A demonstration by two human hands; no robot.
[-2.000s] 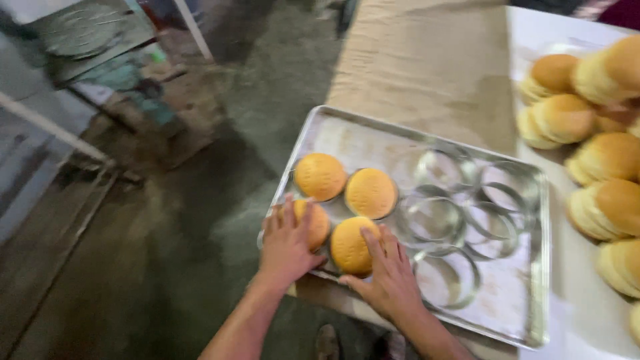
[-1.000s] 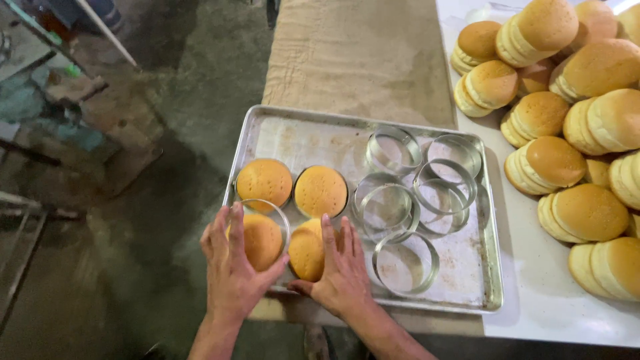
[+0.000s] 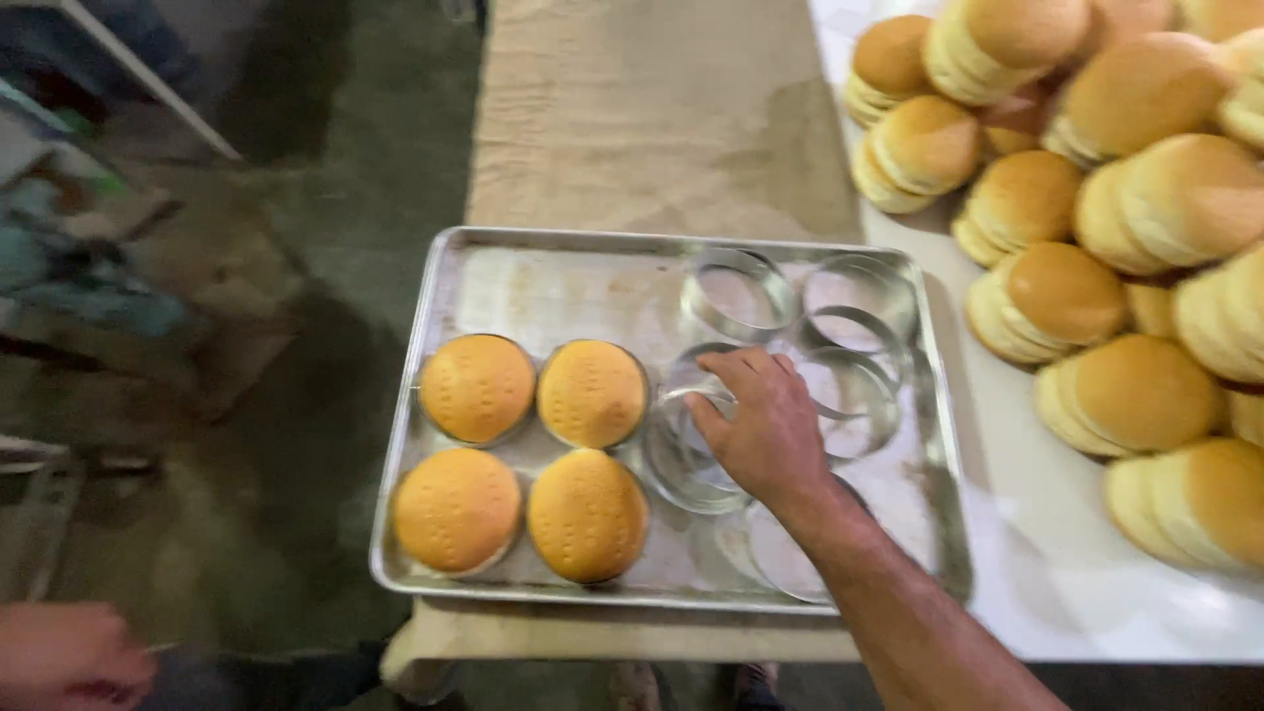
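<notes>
Four round golden buns with dotted tops sit on the left half of a metal baking tray (image 3: pixel 632 596). The lower left bun (image 3: pixel 457 511) shows no ring around it; the upper right bun (image 3: pixel 592 394) has a thin metal rim at its edge. Several metal ring molds (image 3: pixel 739 294) lie on the tray's right half, some overlapping. Over them is my right hand (image 3: pixel 765 420), its thumb and fingers at a ring (image 3: pixel 691 434); whether it grips the ring is unclear. My left hand (image 3: pixel 74 657), blurred, is off the tray at the lower left corner, its fingers curled.
Piled buns (image 3: pixel 1136 395) stand on a white surface (image 3: pixel 1047 602) at the right. A brown cloth (image 3: pixel 642 128) covers the table behind the tray. On the left are the floor (image 3: pixel 326 395) and a metal frame (image 3: pixel 148 79). Feet show below the table edge.
Both hands have left the buns. My right hand has moved right to the rings, and my left hand has gone off the tray. The ring around the lower left bun is no longer there.
</notes>
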